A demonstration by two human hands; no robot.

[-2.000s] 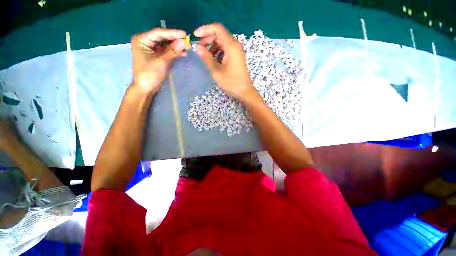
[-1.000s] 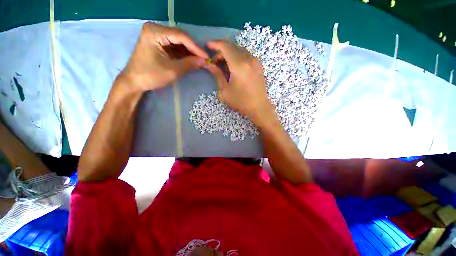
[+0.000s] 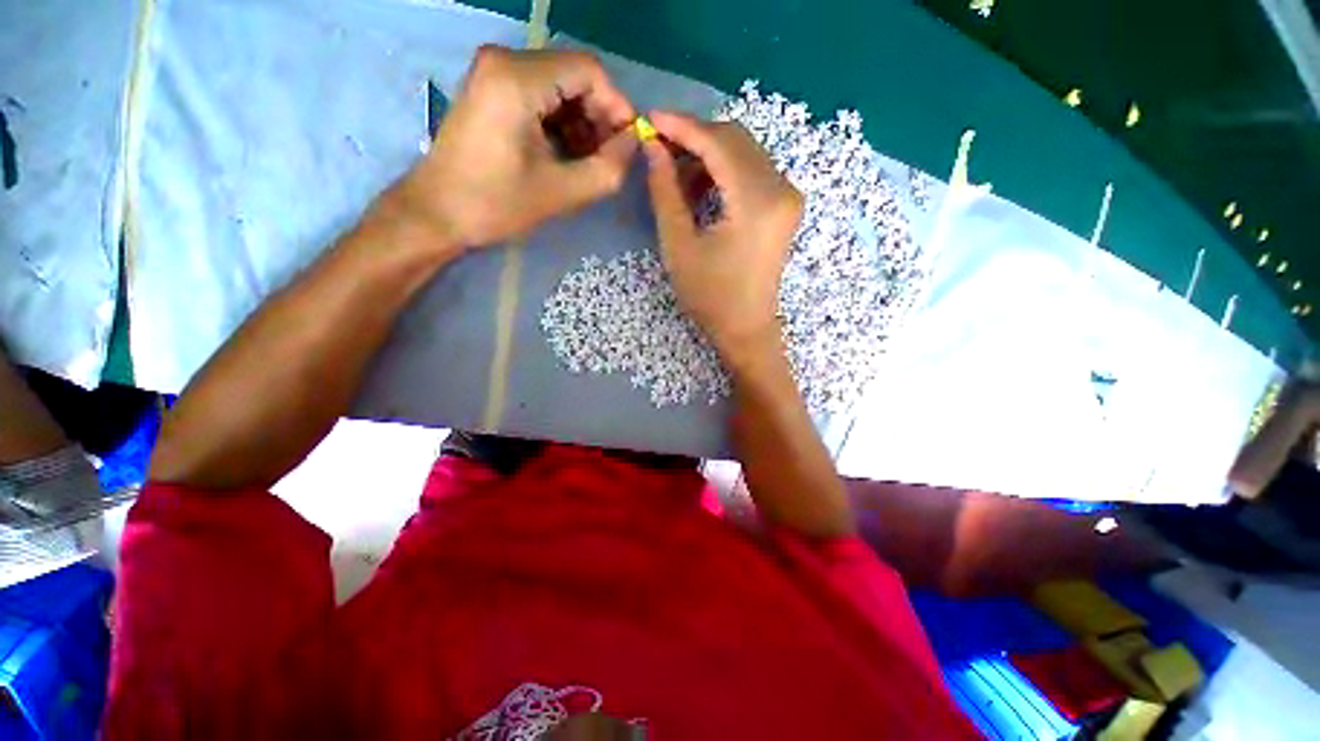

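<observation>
A small bright yellow part (image 3: 644, 130) is pinched between the fingertips of both hands, above the far part of the table. My left hand (image 3: 529, 145) holds it from the left, fingers curled. My right hand (image 3: 731, 225) holds it from the right. Fingers hide much of the part; I cannot tell if a white piece is on it. A large loose heap of small white plastic parts (image 3: 854, 246) lies to the right of and behind my right hand. A smaller lobe of it reaches left below the hands.
The table sheet (image 3: 1042, 333) has cream tape strips (image 3: 507, 319) across it. The dark green conveyor belt (image 3: 1129, 159) beyond carries several small yellow pieces. Another person's hand (image 3: 1274, 442) is at the right edge, an arm at the left edge. Blue totes and boxes (image 3: 1086, 608) are below right.
The view has turned, so the table now slopes down to the right. Both hands still pinch the yellow part, which shows more clearly. Another person's hand has come into view at the right.
</observation>
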